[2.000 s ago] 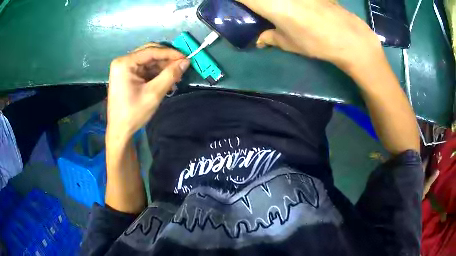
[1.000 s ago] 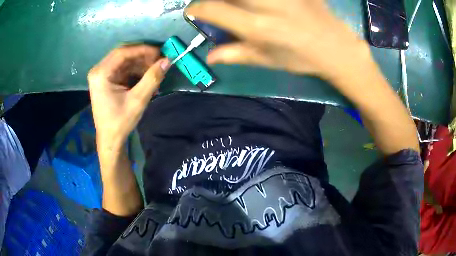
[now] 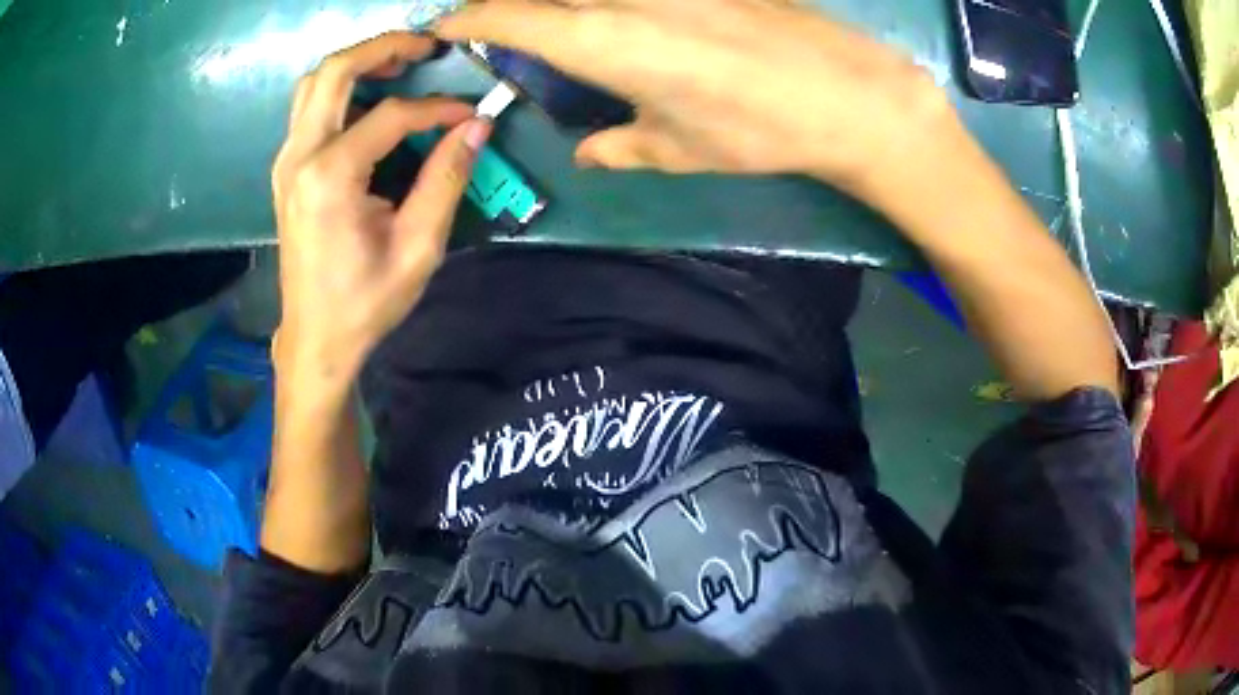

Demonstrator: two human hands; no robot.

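A black smartphone [image 3: 550,90] lies on the glossy dark-green surface [image 3: 122,163] near the top, largely under my right hand. A white cable plug [image 3: 495,99] sits at its near end. My left hand [image 3: 360,204] pinches the plug's cable end between thumb and index finger. My right hand [image 3: 734,102] is over the phone with fingers stretched to the left; whether it grips the phone is hidden. A small teal stick [image 3: 503,188] with a dark and metal end lies under the cable, partly hidden by my left fingers.
A second black phone [image 3: 1016,52] lies at the upper right beside a long white cord [image 3: 1073,190]. A person in red [image 3: 1196,502] is at the right edge, below yellow wrapping [image 3: 1219,82]. A blue stool [image 3: 204,462] and blue crate [image 3: 102,611] are at lower left.
My right hand has moved left along the phone. My left hand has moved closer to the plug. The phone and teal stick appear further left in view.
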